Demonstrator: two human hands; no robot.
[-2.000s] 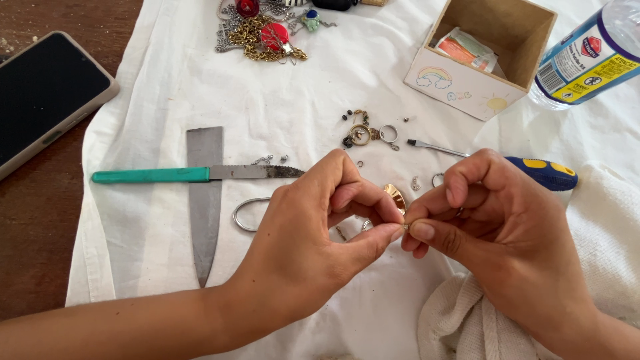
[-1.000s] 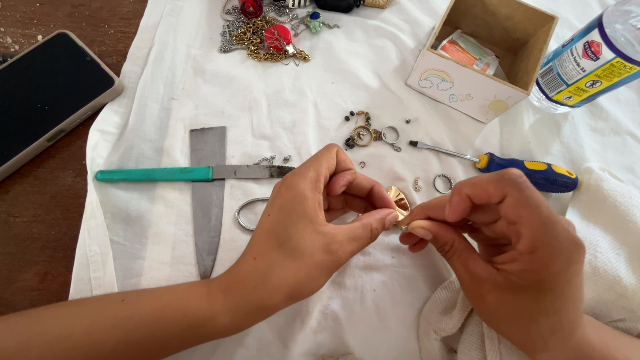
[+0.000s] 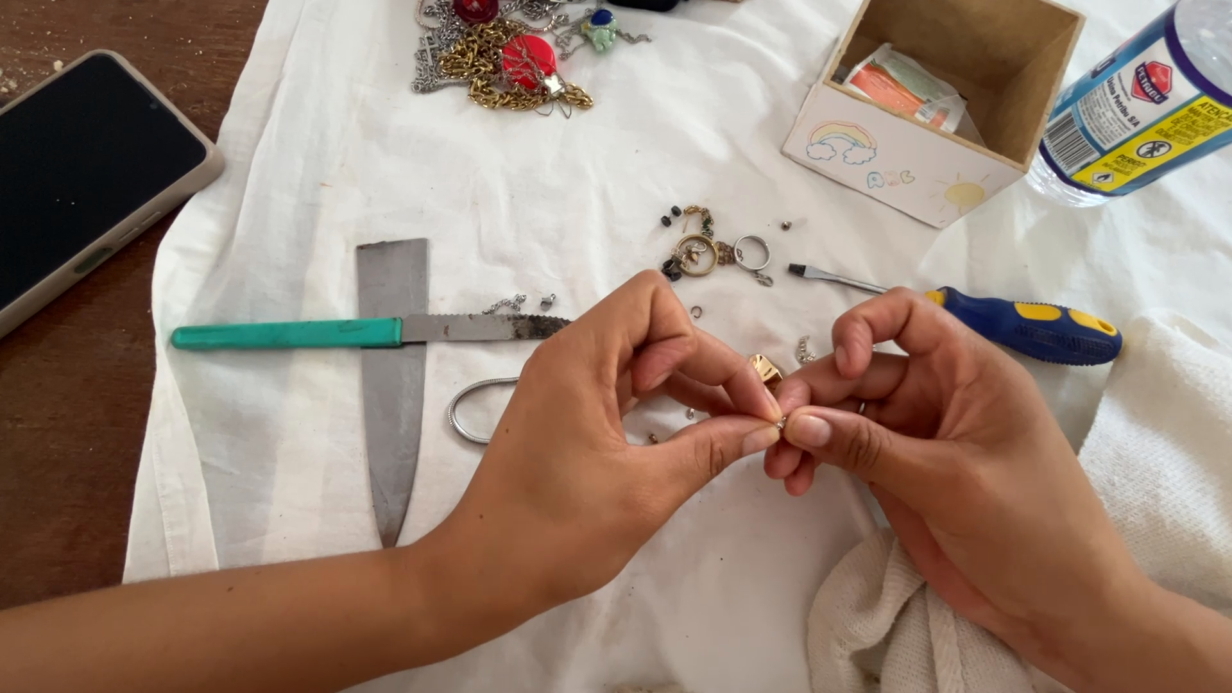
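Low over a white cloth, my left hand (image 3: pixel 616 443) and my right hand (image 3: pixel 924 443) meet fingertip to fingertip. Both pinch a tiny metal jewelry piece (image 3: pixel 782 422), mostly hidden by the fingers. A shiny gold-coloured piece (image 3: pixel 766 372) shows just behind the fingertips; whether it joins the pinched piece, I cannot tell. Beyond the hands lie a gold-coloured ring (image 3: pixel 696 255), a silver-coloured ring (image 3: pixel 752 253) and small dark beads. A short silver chain (image 3: pixel 805 349) is near my right hand. Partly behind my left hand is a silver-coloured loop (image 3: pixel 466 412).
A green-handled serrated knife (image 3: pixel 289 333) crosses a grey metal blade (image 3: pixel 393 462). A flathead screwdriver (image 3: pixel 1025 325), wooden box (image 3: pixel 905 159) and plastic bottle (image 3: pixel 1136 106) lie or stand at right. Tangled chains (image 3: pixel 491 58) are at the top, a phone (image 3: pixel 96 183) at left, a beige cloth (image 3: pixel 895 616) at lower right.
The fingertips parted slightly a second ago with the gold-coloured piece at my left fingers; now they meet again. My right hand has shifted left toward my left hand.
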